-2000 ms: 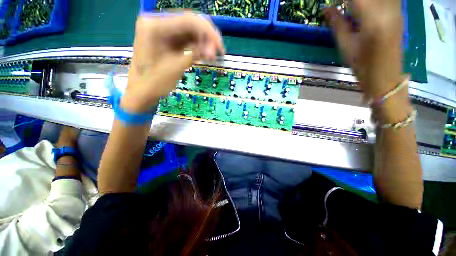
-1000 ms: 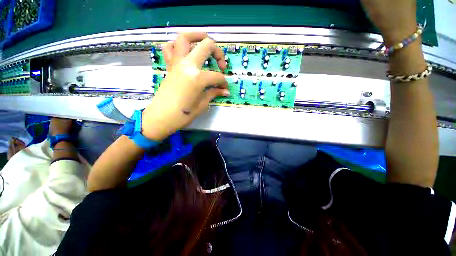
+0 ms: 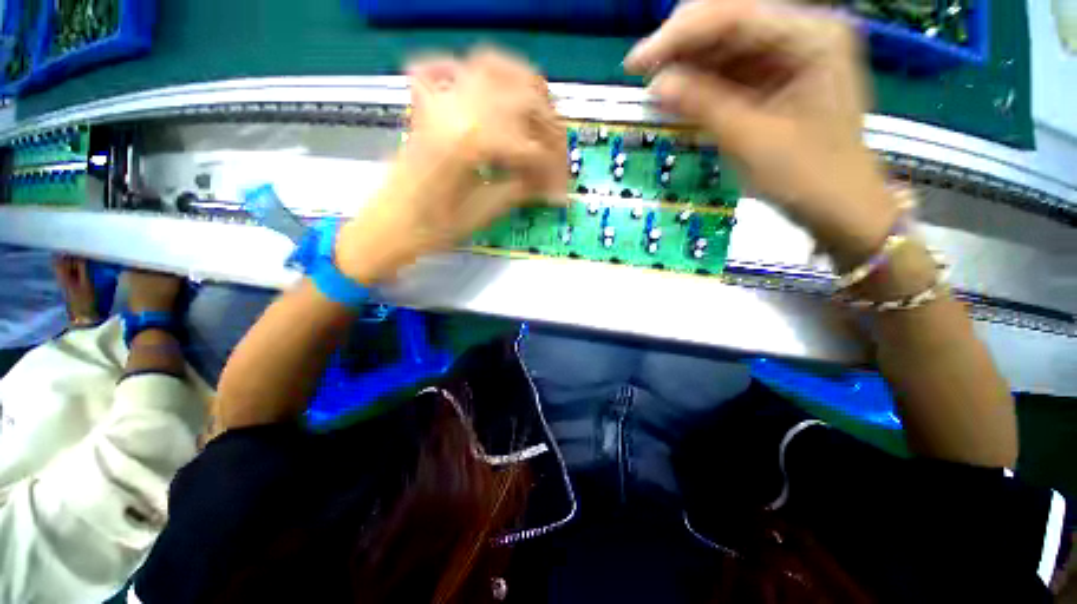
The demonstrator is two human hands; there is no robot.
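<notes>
A green PCB panel [image 3: 638, 218] with two rows of small circuits lies between the conveyor rails in front of me. Small blue bodies and capacitors stand on it. My left hand [image 3: 484, 148], with a blue strap at the wrist, is over the panel's left part and covers it. It is blurred, and its fingertips and anything in them cannot be made out. My right hand [image 3: 768, 106], with bracelets, is above the panel's right end and the far rail. Its fingers are bent and blurred. Whether it holds anything does not show.
Blue component bins stand on the green mat [image 3: 272, 47]: one at the far left [image 3: 89, 53], one at top right [image 3: 927, 47], and a blue edge at top centre. Another panel [image 3: 47, 165] is on the conveyor's left. A person's white sleeve [image 3: 106, 460] is at lower left.
My right hand has come down and left from the top edge to above the panel. My left hand has lifted and shifted slightly right. The panel appears a little further right in view.
</notes>
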